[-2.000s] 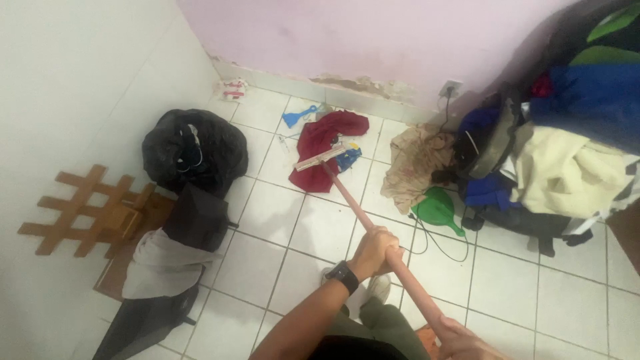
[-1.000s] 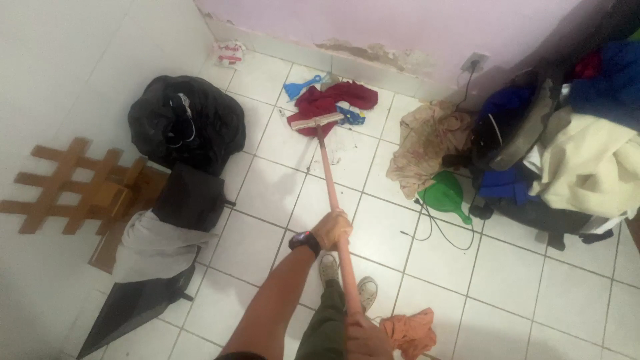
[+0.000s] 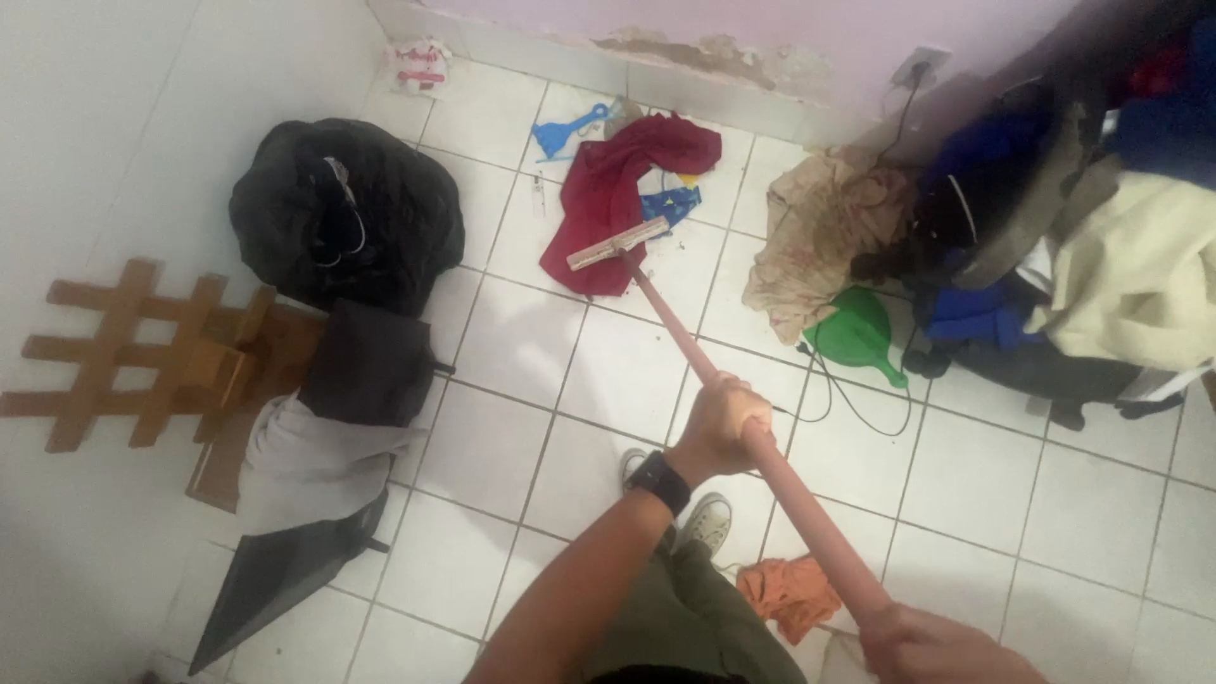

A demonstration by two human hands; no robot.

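Observation:
My left hand [image 3: 727,427], with a dark watch on its wrist, grips the middle of a long pinkish pole [image 3: 812,508]. Near the pole's upper end, at the lower right, my right hand [image 3: 936,646] is closed around it. The pole ends in a narrow flat head [image 3: 617,244], like a floor squeegee's, which lies on a dark red cloth [image 3: 608,190] on the white tiles. A blue patterned cloth [image 3: 671,203] touches the red one at its right. Behind them, near the wall, lies a light blue plastic scoop or dustpan [image 3: 568,131].
At left are a full black bag [image 3: 408,218], a wooden lattice [image 3: 119,347] and a chair-like thing under grey cloth [image 3: 313,465]. At right are a beige cloth [image 3: 826,218], a green plastic object [image 3: 855,328], a loose cord and heaped clothes [image 3: 1130,275]. Orange cloth [image 3: 788,594] lies near my feet.
The red cloth, bunched up near the wall a second ago, is now more spread out towards me, with the pole's head on it. My right hand has come back into clear view at the lower right.

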